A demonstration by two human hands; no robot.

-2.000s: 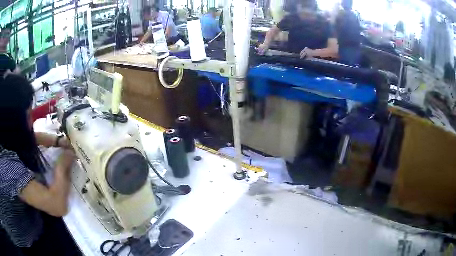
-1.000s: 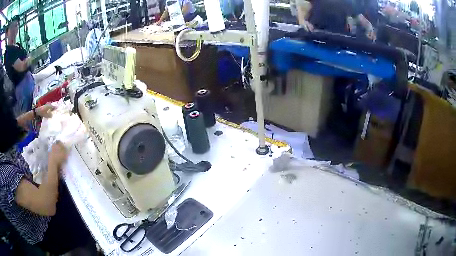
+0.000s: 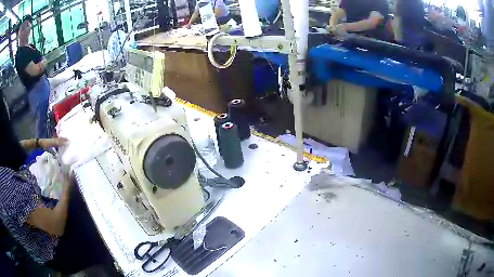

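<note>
Neither of my hands is in view. Nearest in front of me is a cream lockstitch machine (image 3: 142, 146) with a dark round handwheel (image 3: 169, 161) on its near end. Black-handled scissors (image 3: 155, 254) lie on the white tabletop beside a dark ribbed tray (image 3: 208, 244). A small clear scrap and a thread lie on the tray. Several dark green and black thread cones (image 3: 231, 145) stand behind the machine. At the left a seated person's hands hold pale pink and white fabric (image 3: 84, 136) at the machine's far side.
A pale upright pole (image 3: 299, 92) rises from the tabletop's back edge. The bare white tabletop (image 3: 325, 232) extends right, with specks on it. Behind are a blue-draped table (image 3: 379, 67) with people standing at it, and cardboard boxes (image 3: 420, 151). Another person (image 3: 33, 76) stands far left.
The view has shifted, so the machine now sits further right in the picture. The seated person's fabric first came into sight, then moved lower and flatter beside the machine. The far-left standing person shows more fully.
</note>
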